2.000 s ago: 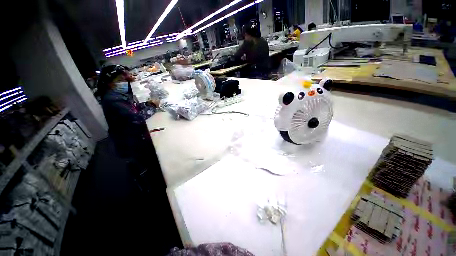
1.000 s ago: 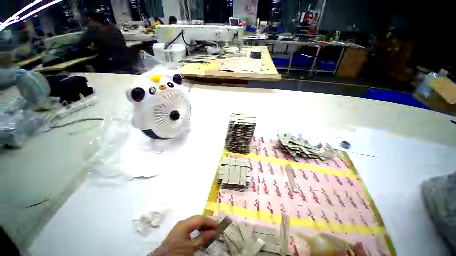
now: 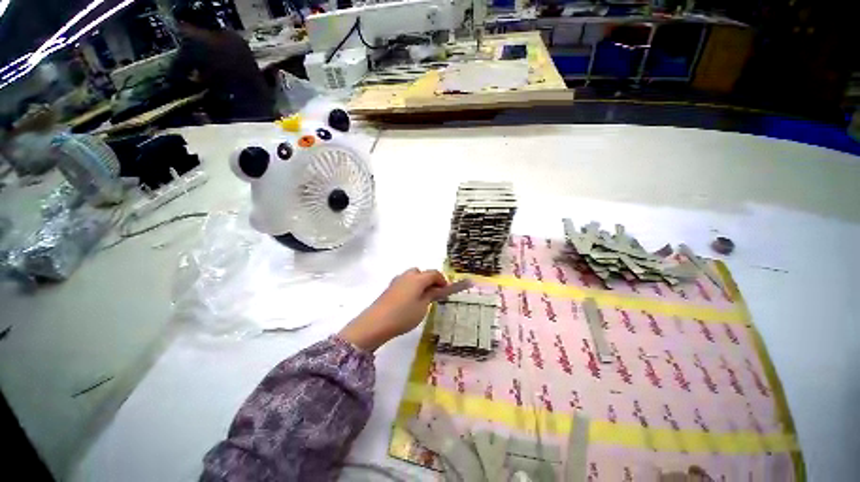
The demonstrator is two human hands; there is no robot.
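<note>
My left hand (image 3: 404, 303), in a patterned purple sleeve, pinches one grey fabric strip (image 3: 454, 289) at the back edge of the small stack of strips (image 3: 467, 326). The tall crisscross stack (image 3: 483, 226) stands just behind. Both stacks are at the left side of the pink printed board (image 3: 651, 358). A loose heap of strips (image 3: 490, 456) lies at the board's near edge, cut off by the frame. Only a small blurred bit of my right hand (image 3: 693, 474) shows at the bottom edge; what it holds is hidden.
A panda-faced fan (image 3: 316, 188) stands on the white table beyond my left arm, with a crinkled clear bag (image 3: 226, 282) by it. Fanned strips (image 3: 627, 256) lie on the board's far right, and a single strip (image 3: 597, 329) lies mid-board. A small dark round item (image 3: 722, 245) is beyond.
The view has swung right, then slightly down. My left hand has moved from the loose heap forward to the small stack with a strip. My right hand and the bottle have mostly left the bottom edge.
</note>
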